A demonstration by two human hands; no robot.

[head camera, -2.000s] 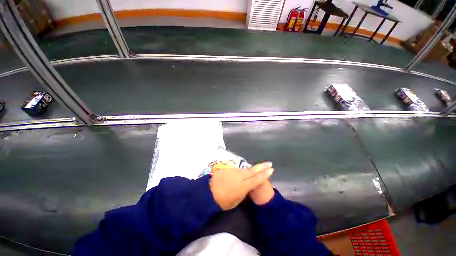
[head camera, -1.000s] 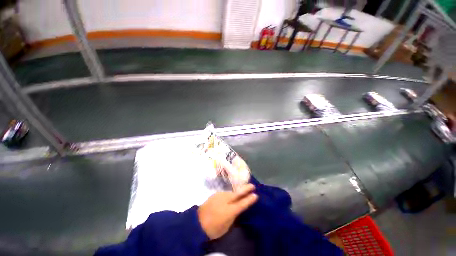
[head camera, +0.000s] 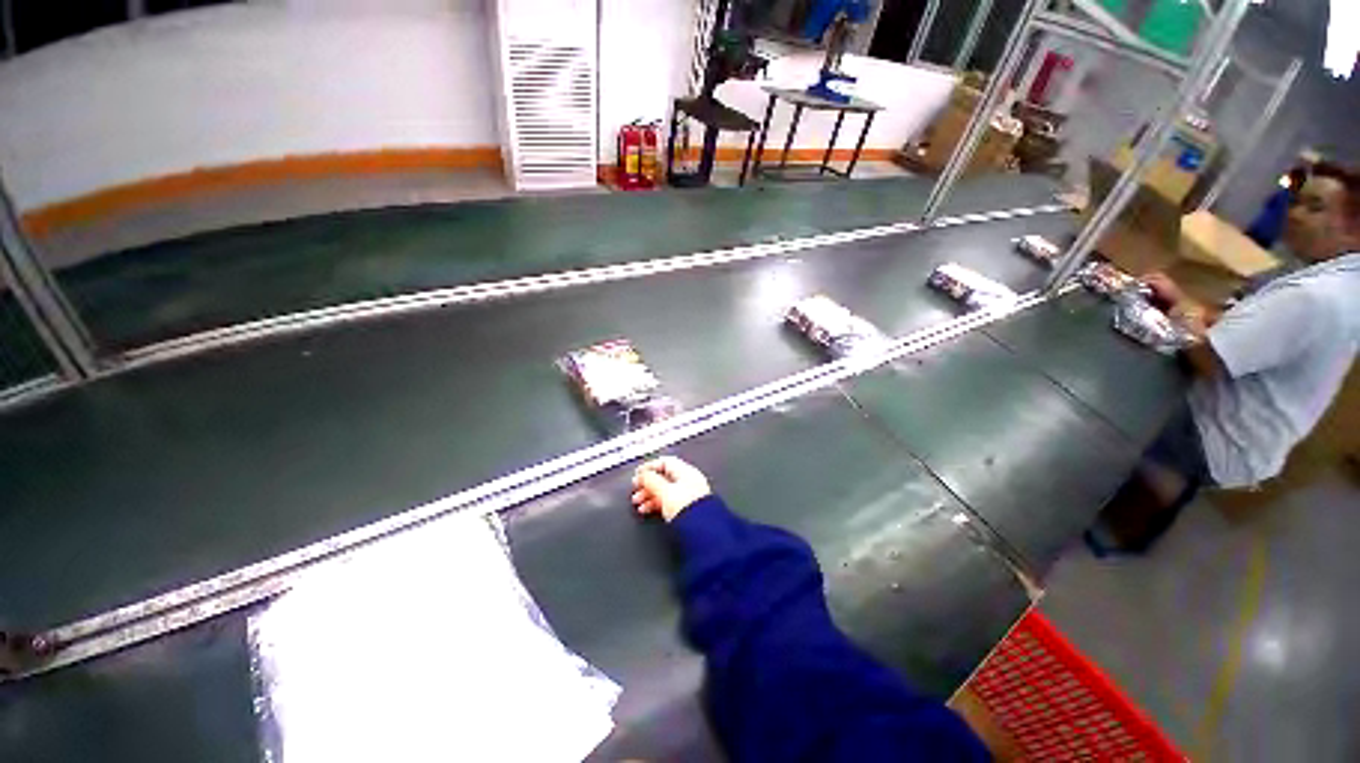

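Observation:
My right hand (head camera: 670, 488) is over the bench just on the near side of the guide rail, with fingers curled and no object visible in it. A bagged box (head camera: 615, 382) lies on the conveyor belt just beyond the rail, its loose clear film towards the rail, apart from my hand. A white stack of poly bags (head camera: 425, 648) with shiny clear edges lies on the bench at the lower left. My left hand is out of the picture.
More bagged boxes (head camera: 831, 327) lie on the belt further right. A silver guide rail (head camera: 716, 415) separates belt and bench. A red crate (head camera: 1066, 701) is at lower right. A person (head camera: 1268, 358) sits at the far right, hands at a bagged box. A slanted post (head camera: 1141, 157) rises nearby.
The view has turned right. My right hand has moved from the held box near my body to the rail. That box has left my hands, and a bagged box lies beyond my hand. My left hand has gone out of view.

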